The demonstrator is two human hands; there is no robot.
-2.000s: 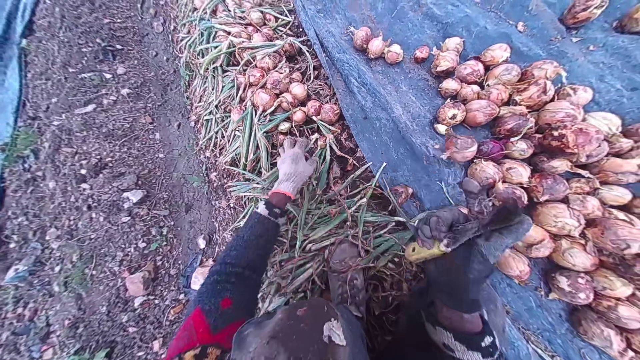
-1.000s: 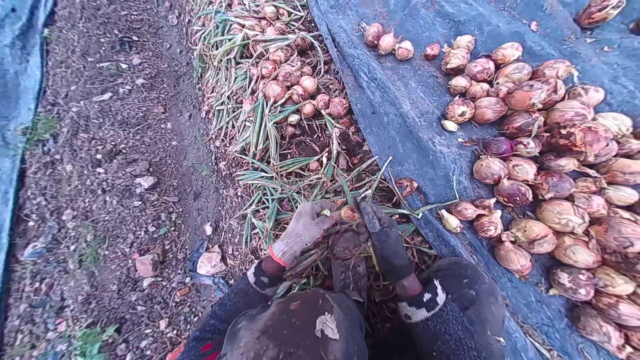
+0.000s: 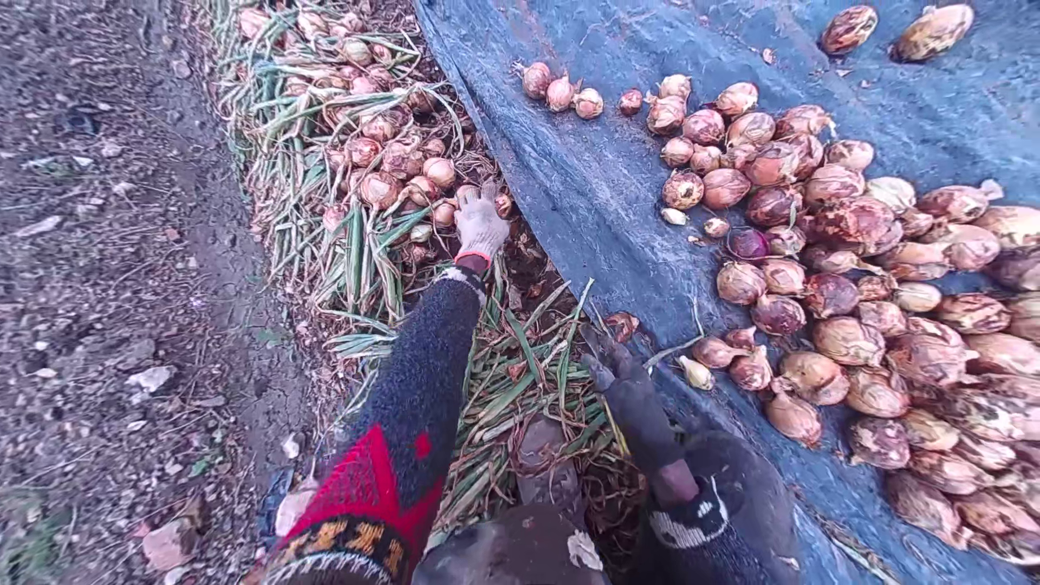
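My left hand [image 3: 482,223], in a pale knit glove with an orange cuff, reaches to the near right edge of the onions with green tops [image 3: 380,188]. Its fingers touch an onion there; whether they grip it cannot be made out. My right hand [image 3: 630,390], in a dark dirty glove, is low over cut onion leaves [image 3: 520,357] beside the tarp's edge. Its fingers are partly spread, and a thin yellowish strip shows beside it; whether it holds a tool is unclear. A large pile of trimmed onions [image 3: 845,341] lies on the blue tarp [image 3: 569,179] to the right.
Bare soil with stones [image 3: 150,378] runs along the left. My knee [image 3: 512,548] and a dirty shoe [image 3: 548,463] are among the leaves at the bottom. Two larger onions [image 3: 933,32] lie apart on the tarp at the top right.
My hands were together over the leaves one second ago; my left hand has moved forward to the onions, and my right hand is apart from it near the tarp.
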